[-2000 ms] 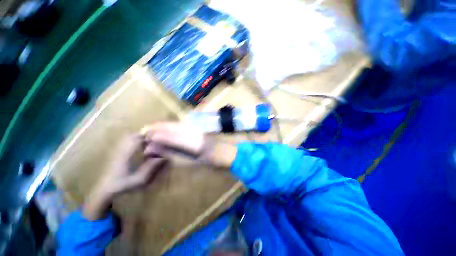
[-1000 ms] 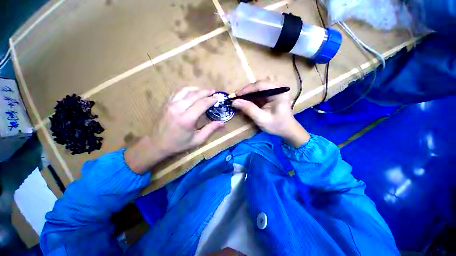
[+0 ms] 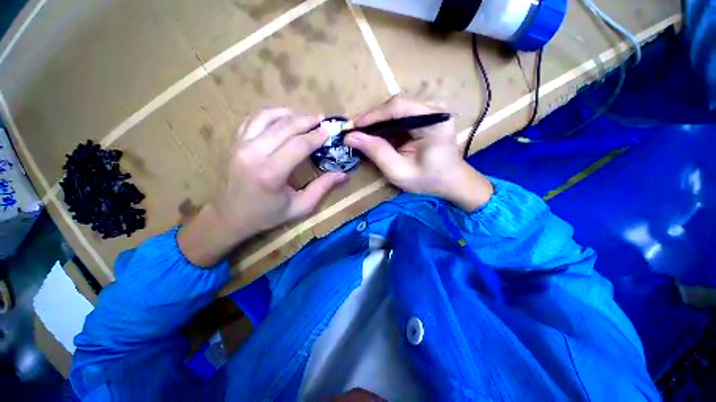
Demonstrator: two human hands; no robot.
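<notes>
The round unit (image 3: 337, 154), with a silvery-white and dark open face turned up, is at the board's near edge. My left hand (image 3: 267, 169) is shut on its left side, thumb below and fingers above. My right hand (image 3: 420, 153) is shut on the dark, slim tweezers (image 3: 408, 123). Their tip end is over the upper right of the unit's face; the very tips are hard to make out. A loose pile of small black components (image 3: 102, 191) lies at the left of the board.
The glue syringe barrel (image 3: 501, 17) with its blue cap is cut off at the top edge. Thin black cords (image 3: 485, 86) and a pale hose (image 3: 628, 47) cross the board's right part. A white box with blue writing (image 3: 12, 177) and a white paper sheet (image 3: 64, 306) are at the left.
Since two seconds ago the view has swung down to the unit, now held with tweezers over it. In the last second the barrel has shifted up in view; both hands keep their holds.
</notes>
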